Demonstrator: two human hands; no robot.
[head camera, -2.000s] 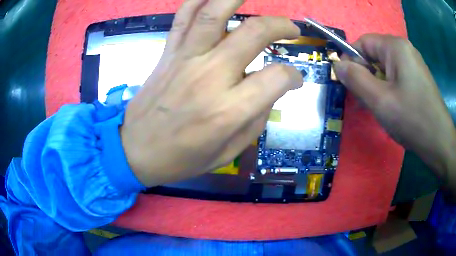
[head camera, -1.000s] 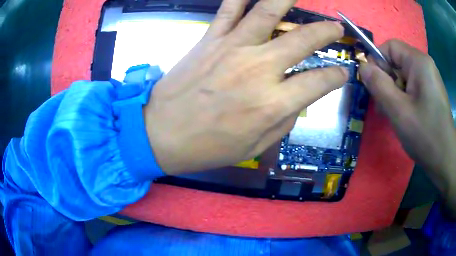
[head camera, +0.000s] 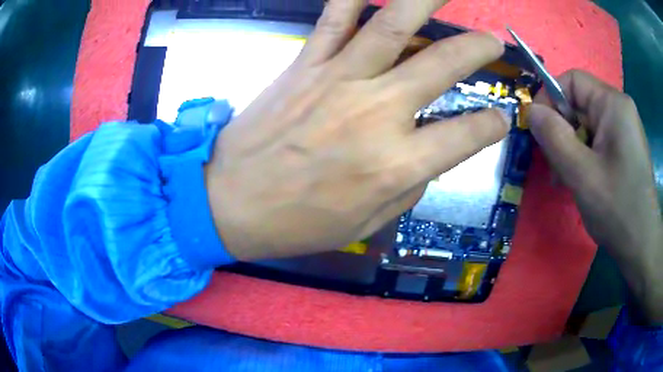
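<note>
The opened tablet (head camera: 327, 280) lies insides up on a red foam pad (head camera: 363, 330). My left hand (head camera: 334, 138) rests palm down across its middle, fingers apart, thumb and index tip near the top of the blue main board (head camera: 443, 234). It hides much of the battery (head camera: 225, 69). My right hand (head camera: 600, 138) is at the tablet's upper right edge and holds silver tweezers (head camera: 541, 71), tips pointing up-left. Its thumb and finger are beside an orange flex cable (head camera: 523, 109); whether they touch it is unclear. The silver shield cover (head camera: 465, 189) shows below my left fingers.
The dark-green bench (head camera: 33, 109) shows on both sides of the pad. Brown cardboard-like pieces (head camera: 560, 354) lie at the lower right. My blue sleeve (head camera: 123, 218) covers the pad's lower left. Another orange flex cable (head camera: 471, 279) is at the tablet's lower right corner.
The tablet and pad have shifted right and slightly up from the earliest frame, with both hands. Since the middle frame, the right hand has lowered slightly and the orange flex beside it shows more.
</note>
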